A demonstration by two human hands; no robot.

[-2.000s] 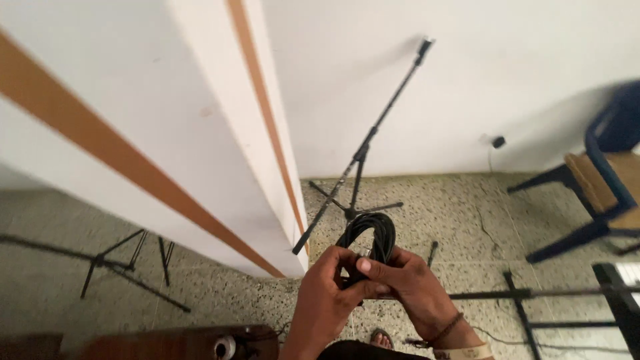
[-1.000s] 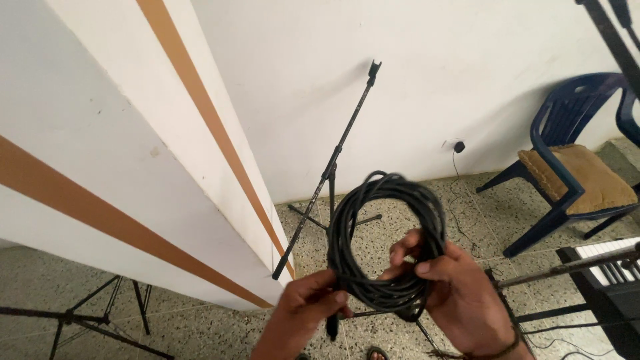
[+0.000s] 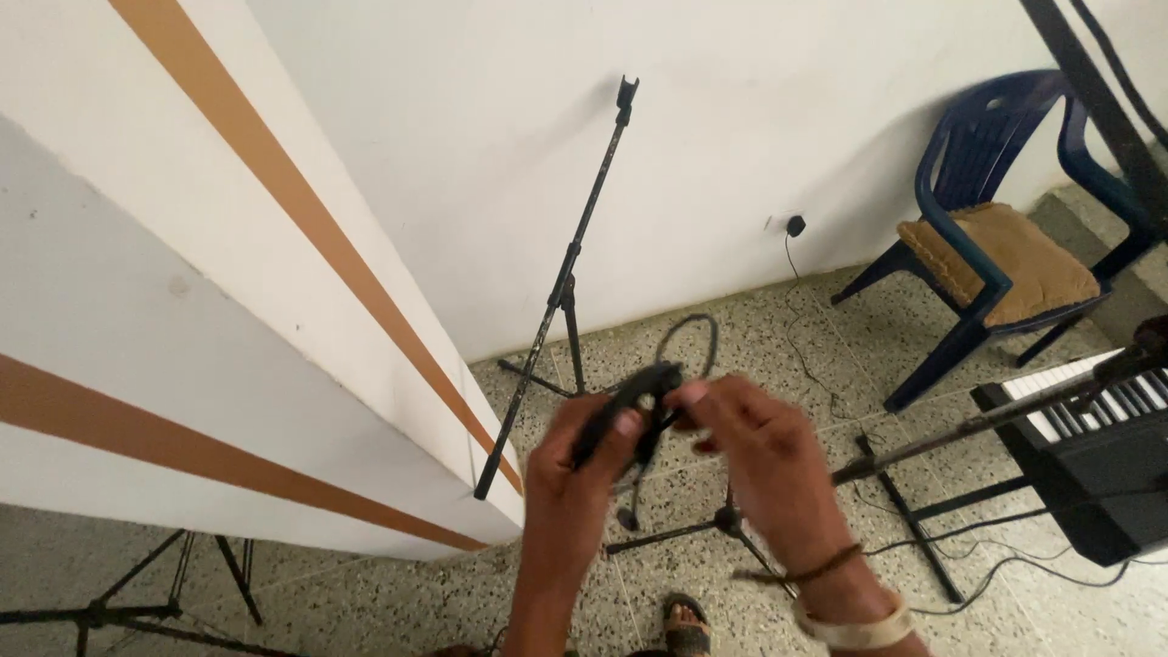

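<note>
A coiled black cable (image 3: 622,420) is bunched in my left hand (image 3: 577,456), whose thumb lies over the bundle. My right hand (image 3: 762,447) pinches part of the same cable at the bundle's right side, its fingers slightly blurred. One loose loop (image 3: 714,333) of the cable rises above the hands, and a dark cable end (image 3: 628,518) hangs below the bundle. Behind my hands a black microphone stand (image 3: 564,274) leans its boom diagonally, with an empty clip (image 3: 627,94) on top.
A striped pillar (image 3: 347,365) stands close on the left. To the right are a blue plastic chair (image 3: 967,173) with a tan cushion (image 3: 1017,265) and a keyboard (image 3: 1095,474). More stand legs (image 3: 96,613) and cables (image 3: 1004,570) spread over the speckled floor.
The cable was an open round coil between both hands a second ago; now it is gathered into a narrow bundle with one loop sticking up. My left hand has moved to the bundle's lower left.
</note>
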